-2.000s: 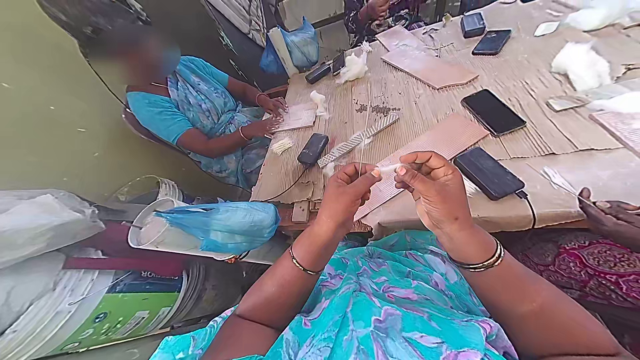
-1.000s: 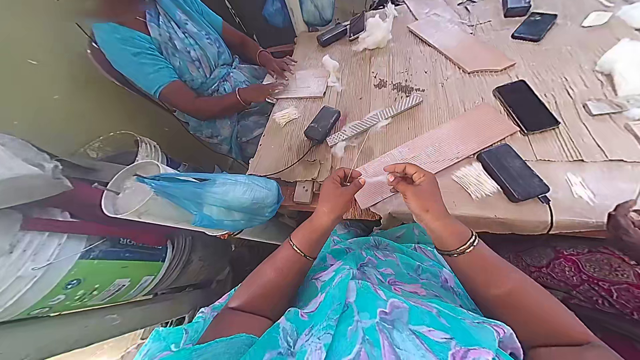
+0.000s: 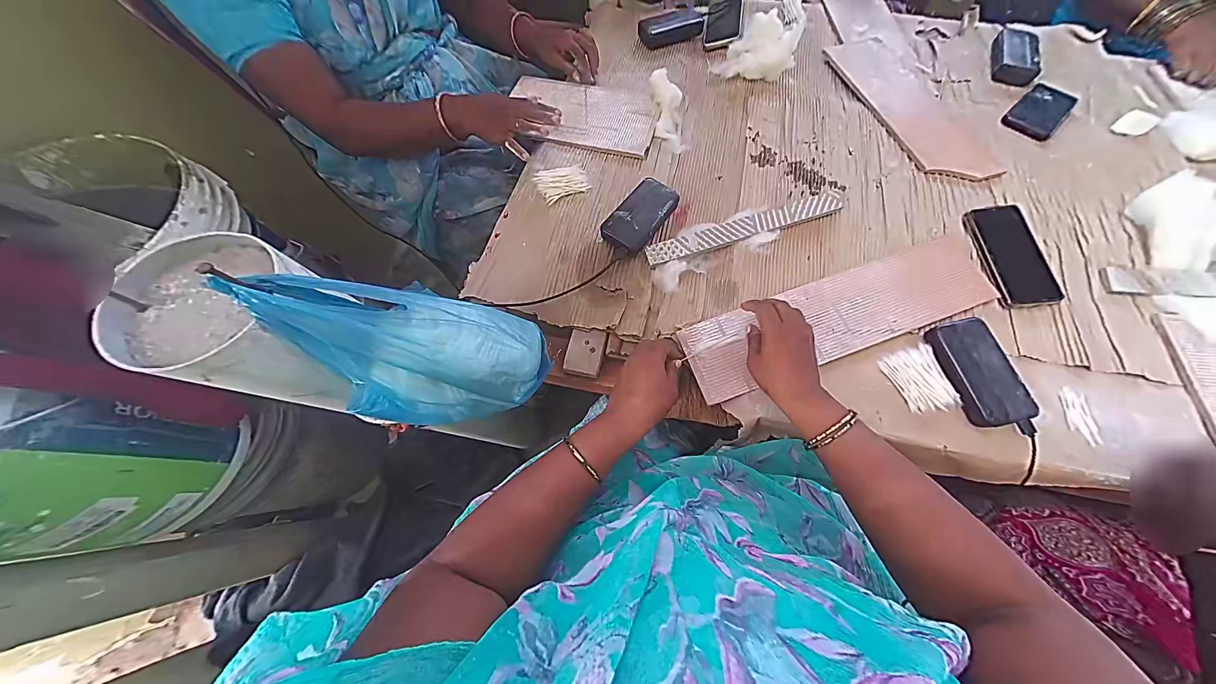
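A long ribbed pinkish board (image 3: 874, 304) lies on the table in front of me. My right hand (image 3: 784, 351) rests with its fingers on the board's near left part; whether cotton is under the fingertips is too small to tell. At the board's left edge is my left hand (image 3: 648, 385), its fingers curled together; what they hold, if anything, is hidden. A bundle of thin white cotton wicks (image 3: 919, 377) lies right of my right hand, beside a black device with a cable (image 3: 981, 372). Beyond the board, a patterned strip (image 3: 744, 228) lies over bits of cotton.
A co-worker's hands (image 3: 503, 119) are at another ribbed board (image 3: 589, 116) across the corner. A blue plastic bag (image 3: 446, 351) hangs over a white bucket (image 3: 190, 309) at left. Phones, including one black smartphone (image 3: 1013, 255), cotton tufts (image 3: 763, 46) and another board (image 3: 912, 109) lie on the table.
Two seconds ago both my hands held white cotton between the fingertips, above the board. They have since come down, the right one onto the board. The view has shifted.
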